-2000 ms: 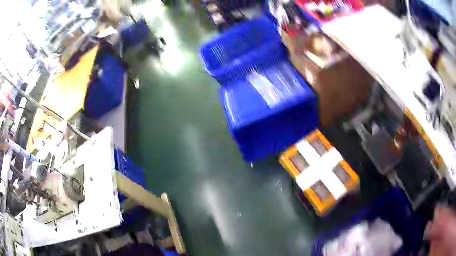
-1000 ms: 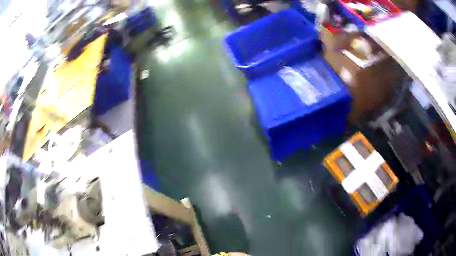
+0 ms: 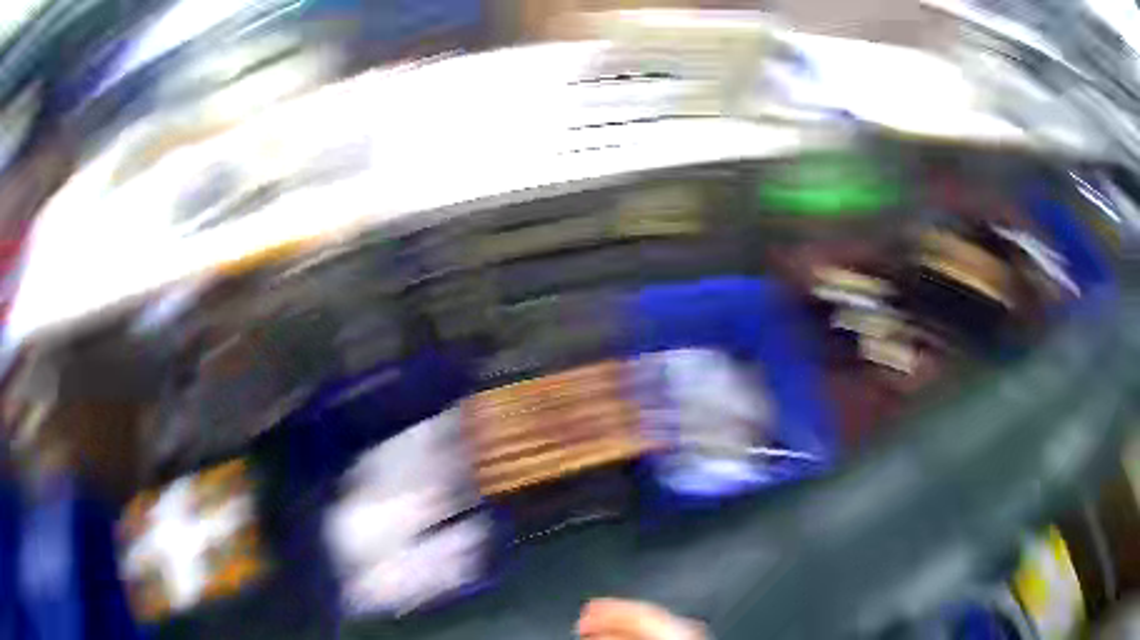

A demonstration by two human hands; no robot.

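The view is strongly blurred. A bare hand, which looks like my right hand (image 3: 640, 620), is cut off by the bottom edge near the middle. Only a small part shows, and whether it holds anything cannot be told. My left hand is not in view. Nearest in front, a blue crate or basket (image 3: 803, 419) holds whitish material (image 3: 715, 406). A brown, box-like thing (image 3: 556, 425) is directly left of it. More white, crumpled material (image 3: 406, 519) lies left of that, in something dark blue.
A long white-topped table (image 3: 463, 119) curves across the upper view. A bright green thing (image 3: 831, 184) is under its edge. An orange box with a white cross (image 3: 188, 544) is at lower left. Green floor (image 3: 800, 538) runs along the lower right.
The view has swung right. The aisle and left-hand table have left view; the orange box has moved from right to lower left. A hand now shows more at the bottom.
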